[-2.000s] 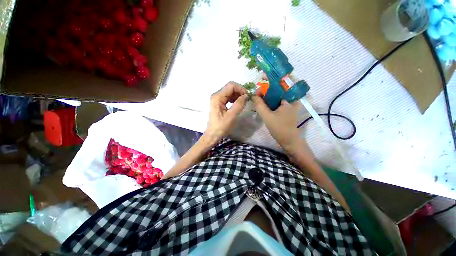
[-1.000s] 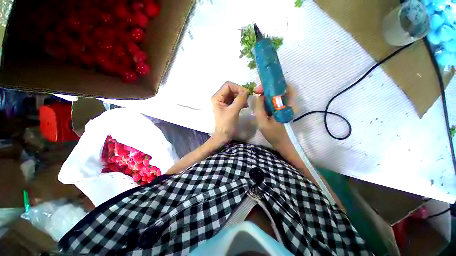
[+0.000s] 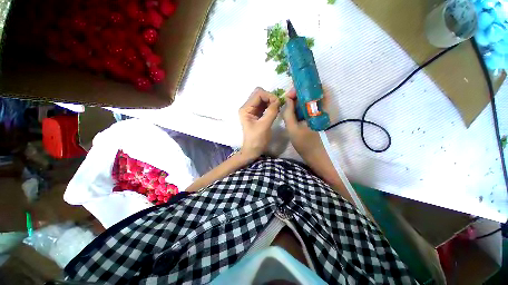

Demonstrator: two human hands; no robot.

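My right hand (image 3: 303,125) holds the teal hot glue gun (image 3: 304,72), its dark nozzle pointing to the far side. A whitish glue stick (image 3: 342,172) sticks out of its back. My left hand (image 3: 258,119) is beside it, thumb and forefinger pinched at a small green sepal piece (image 3: 279,96). My right fingertips are close to the same piece; whether they touch it is unclear. No red head shows in my fingers. A pile of green sepal pieces (image 3: 276,43) lies on the table under and beside the gun's nozzle.
A cardboard carton (image 3: 188,55) of red heads (image 3: 120,44) stands at upper left. A white sack (image 3: 100,167) with red pieces (image 3: 142,177) is at lower left. At right are a whitish round holder (image 3: 444,28), a cardboard sheet (image 3: 465,94), a looping black cord (image 3: 370,114) and light-blue balls (image 3: 494,36).
The glue gun has swung from a leftward slant to nearly straight away from me, and its nozzle has moved farther out. Both hands stay close together near the same spot.
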